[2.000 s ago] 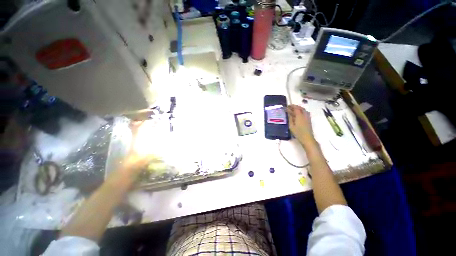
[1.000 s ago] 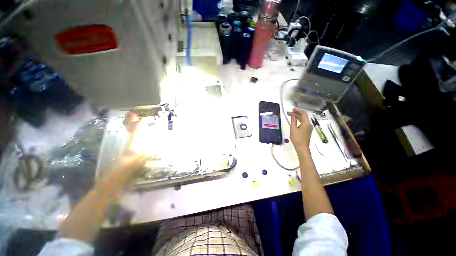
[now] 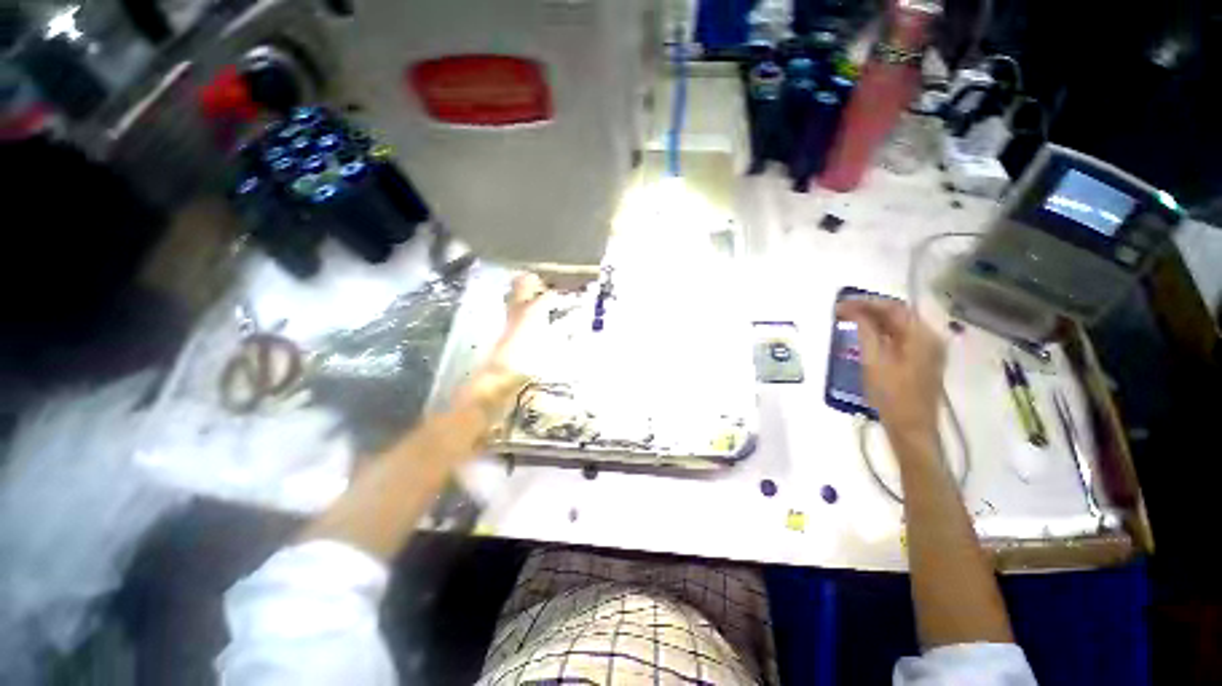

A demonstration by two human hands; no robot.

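Observation:
The off-white sewing machine head (image 3: 536, 188) with its red oval badge stands at the centre back, its lamp glaring over the work area. My left hand (image 3: 507, 362) reaches to the left side of the lit machine bed (image 3: 670, 402); glare and blur hide its fingers and anything in them. The black smartphone (image 3: 850, 369) lies flat on the table. My right hand (image 3: 901, 355) is over the phone's right side with fingers bent, covering part of the screen; I cannot tell whether it touches it. A small square metal plate (image 3: 777, 354) lies left of the phone.
The control panel (image 3: 1072, 235) stands at back right. Snips (image 3: 1027, 402) and a thin tool (image 3: 1076, 449) lie in the right tray. Thread cones (image 3: 322, 181) stand at left, with others (image 3: 791, 114) by a pink flask (image 3: 871, 107). Scissors (image 3: 261, 370) and clear plastic (image 3: 382, 349) lie left.
The view has swung left, bringing more of the left-hand cones into sight. My right hand has moved from beside the phone to over it. My left hand stays at the machine bed's left side.

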